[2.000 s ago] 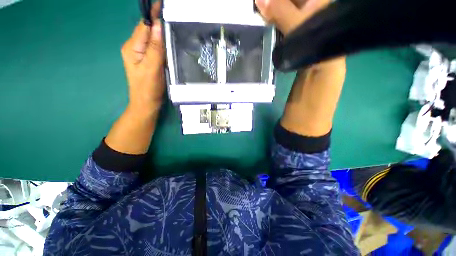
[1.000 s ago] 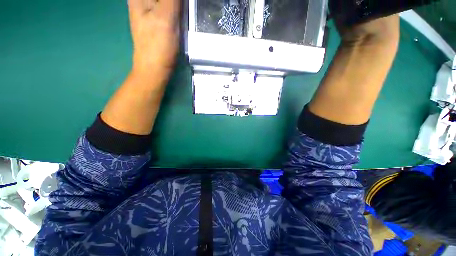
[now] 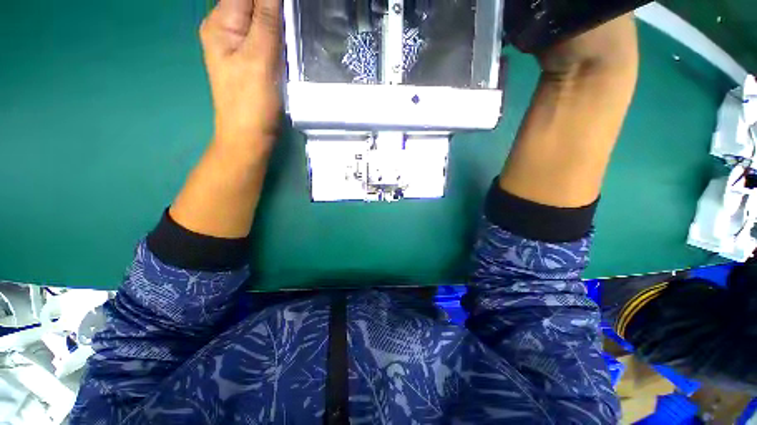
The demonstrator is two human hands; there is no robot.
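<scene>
The silver-white machine housing (image 3: 349, 106) stands at top centre, its far part cut off by the frame's top edge. A bright narrow shaft shows in its dark window. The white front plate (image 3: 332, 170) projects towards me, with the small metal front mechanism (image 3: 382, 174) on it. My left hand (image 3: 242, 70) lies along the housing's left side; its fingertips are cut off at the top. My right hand is hidden behind a thick black cylinder (image 3: 564, 21), likely the electric screwdriver, blurred near the camera; only my right wrist and forearm show.
The machine is on a green work surface with a pale rail (image 3: 701, 40) at the upper right. White plastic parts (image 3: 724, 207) lie at the right edge, and more (image 3: 50, 357) are below left. A person's dark head or hair, blue items and cardboard are at lower right.
Since two seconds ago, the housing appears larger and higher in view, and my right hand has gone out of sight. In the last second, the machine and hands have shifted slightly left and down in view.
</scene>
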